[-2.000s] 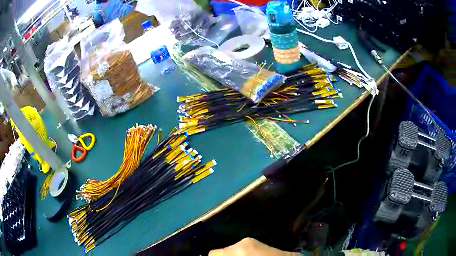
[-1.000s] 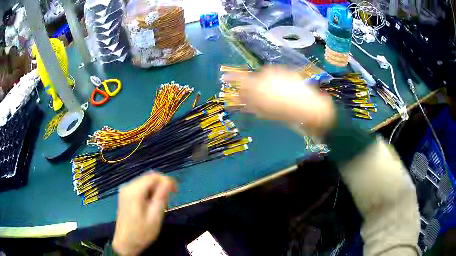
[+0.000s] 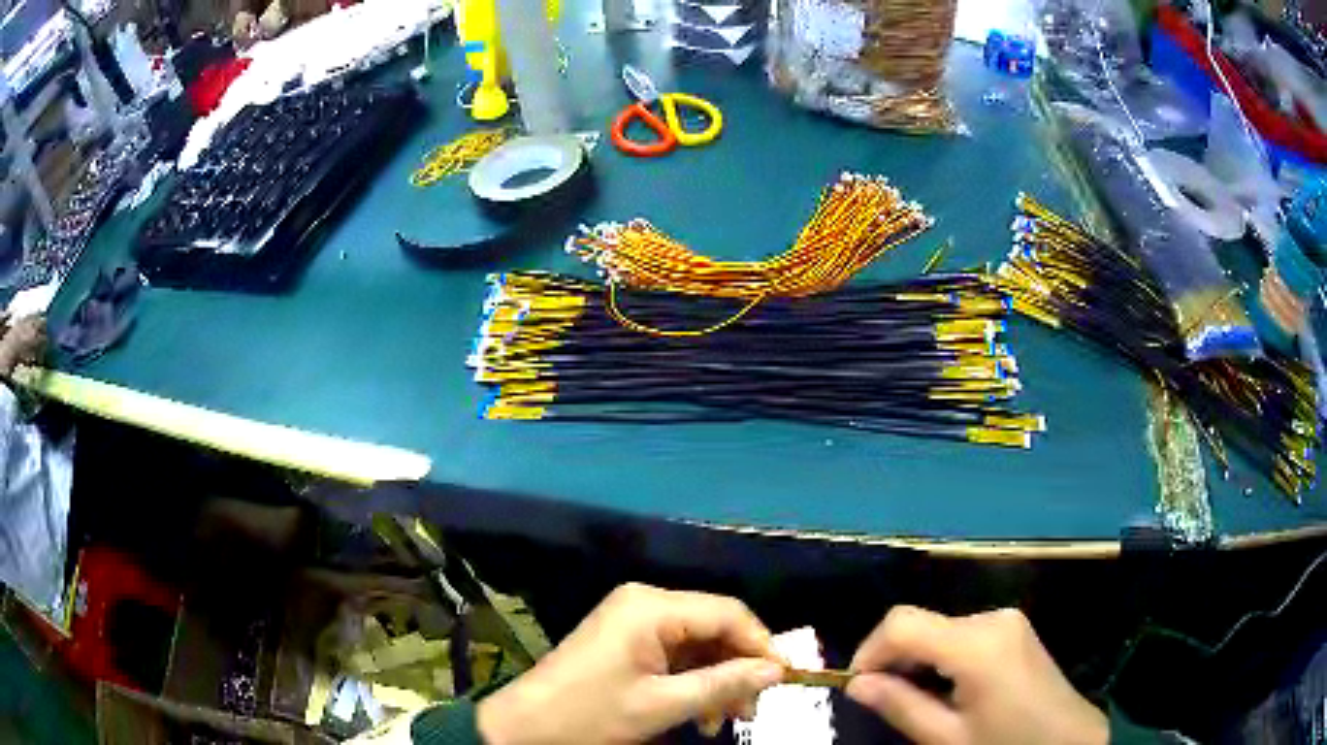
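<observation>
My left hand (image 3: 648, 672) and my right hand (image 3: 975, 677) are at the bottom centre, below the bench edge. Their fingertips pinch the two ends of a small thin brownish piece (image 3: 819, 677) between them. A bright white slab, likely the phone (image 3: 790, 713), lies behind and below it, partly covered by the left fingers. Black sleeved cable assemblies (image 3: 742, 357) with yellow ends lie on the bench in front of me. Orange-yellow wire leads (image 3: 771, 269) rest along their back edge.
A second cable pile (image 3: 1164, 342) lies at the right with a bagged bundle (image 3: 1157, 218) over it. Scissors (image 3: 667, 122), a tape roll (image 3: 527, 170) and a black tray-like object (image 3: 277, 182) are farther back. A cardboard box of scrap (image 3: 379, 655) stands below the bench, left. The bench edge (image 3: 873, 546) runs before me.
The view has turned left. My right hand has come from the right cable pile to the bottom centre. Both hands now hold the small piece between them over the white slab.
</observation>
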